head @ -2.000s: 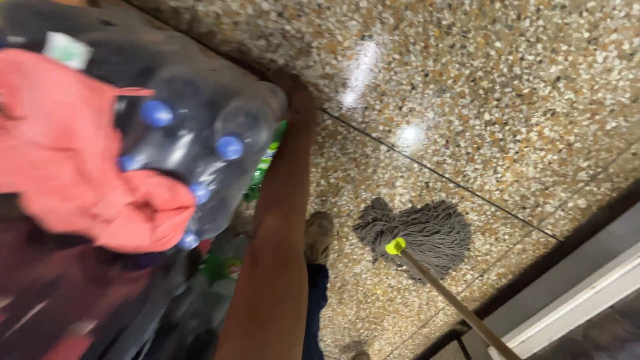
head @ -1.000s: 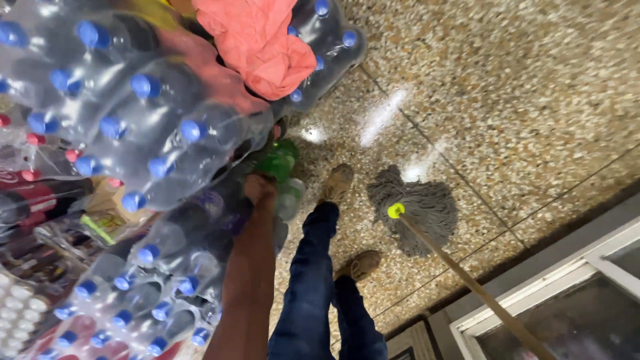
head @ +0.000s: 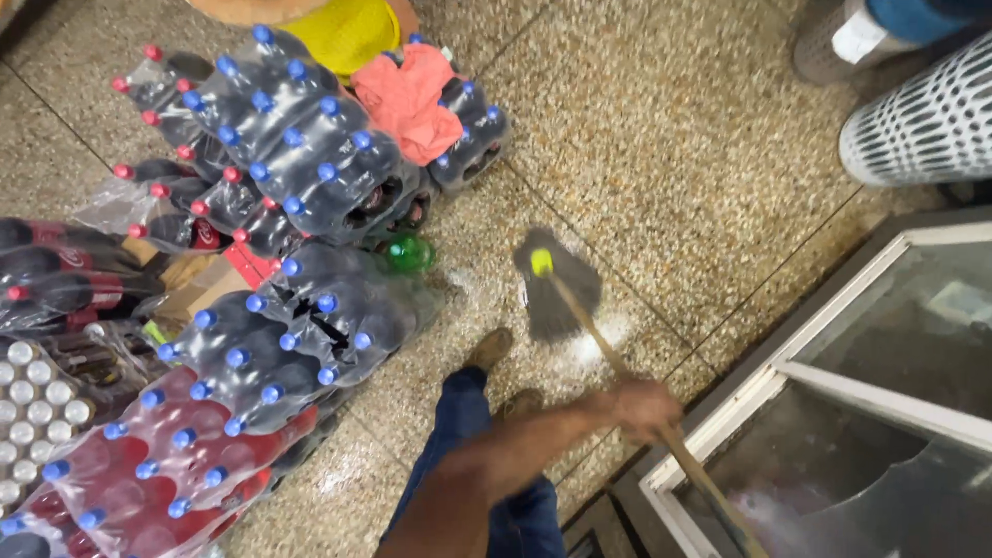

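Note:
My left hand [head: 647, 408] is closed around the wooden handle of a string mop, with my forearm crossing above my jeans and shoes. The grey mop head [head: 559, 306] lies spread on the speckled floor, joined to the handle [head: 583, 318] by a yellow-green socket [head: 541, 262]. Beyond my left hand the handle runs on to the lower right edge. My right hand is out of view. To the left stand shrink-wrapped packs of dark bottles [head: 291, 139] with blue caps, and a green bottle [head: 411, 253]. A coral cloth [head: 411, 101] lies on one pack.
Packs of red drink [head: 167, 457], bottles with red caps [head: 167, 194] and cans [head: 35, 411] crowd the left. A yellow sack or cloth [head: 349, 35] is at the top. On the right are a white perforated basket [head: 922, 116] and a white-framed glass unit [head: 837, 310].
My left hand has moved from beside the bottle packs, across to the right, and taken hold of the mop handle. The view has shifted, showing more of the floor and packs.

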